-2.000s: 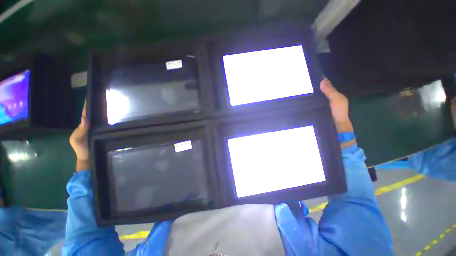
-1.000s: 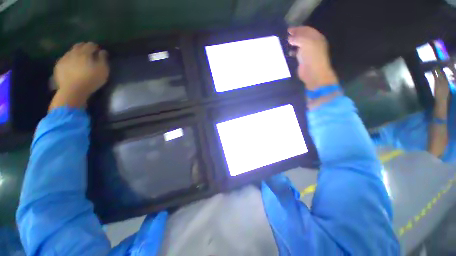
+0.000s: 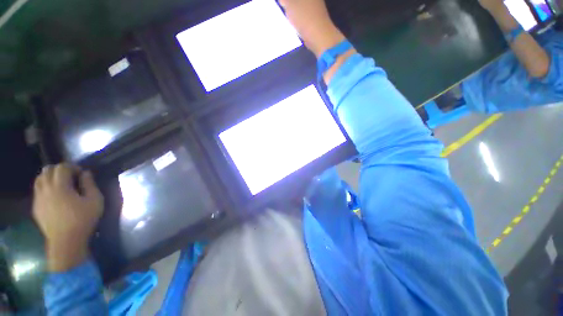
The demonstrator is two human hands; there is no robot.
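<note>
A black foam tray point(image 3: 181, 115) lies tilted in front of me, with tablets in four pockets. The two right tablets, upper point(image 3: 237, 46) and lower point(image 3: 283, 139), are lit plain white. The two left tablets, upper point(image 3: 111, 105) and lower point(image 3: 165, 197), are dark with glare and small white labels. My left hand point(image 3: 66, 207) has its fingers curled over the tray's left edge. My right hand point(image 3: 307, 23) is at the tray's upper right; its fingertips are cut off by the picture's top edge, so its hold is hidden.
The green bench mat point(image 3: 407, 68) shows to the right. Another worker's arm point(image 3: 525, 52) reaches toward lit screens point(image 3: 521, 13) at the upper right. A blue stool point(image 3: 446, 114) stands below the bench edge. The grey floor point(image 3: 469, 166) has yellow lines.
The tray sits further left and more tilted in the picture. My left hand appears lower on its left side; my right hand has moved up, partly out of view.
</note>
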